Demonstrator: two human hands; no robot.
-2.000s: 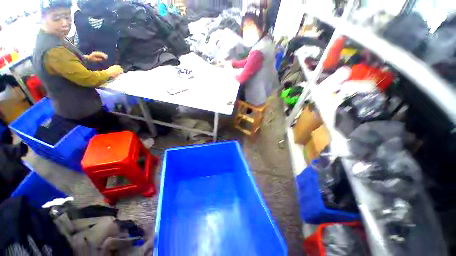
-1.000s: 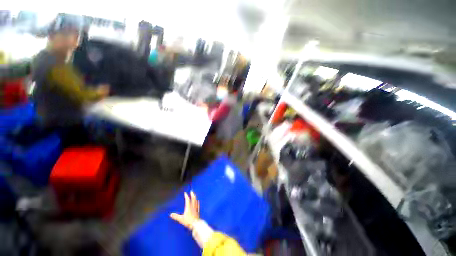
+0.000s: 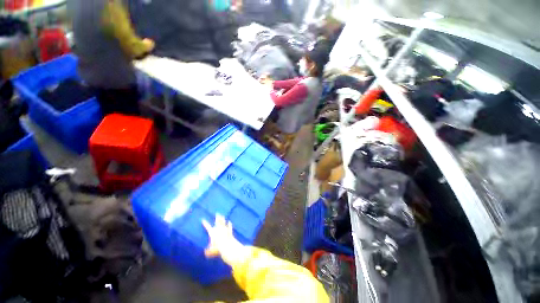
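Observation:
A large bright blue turnover crate [image 3: 198, 195] is tipped over in front of me, tilted. Its ribbed underside faces up and towards me and shows dark handwritten marks. My right hand [image 3: 222, 239], in a yellow sleeve, reaches in from the bottom right. Its fingers are apart over the near part of the crate; whether they touch it I cannot tell. The crate's opening is hidden. My left hand is not in view.
A red stool [image 3: 123, 139] stands left of the crate, with dark garments [image 3: 109, 231] nearer me. A blue crate [image 3: 71, 109] holds dark cloth. Two people are at the white table [image 3: 201, 89]. A rack [image 3: 426, 148] with bagged items lines the right.
The crate was upright with its empty inside showing; now it is tipped with its underside showing. My right hand has come into view and sits over the crate. The view has shifted.

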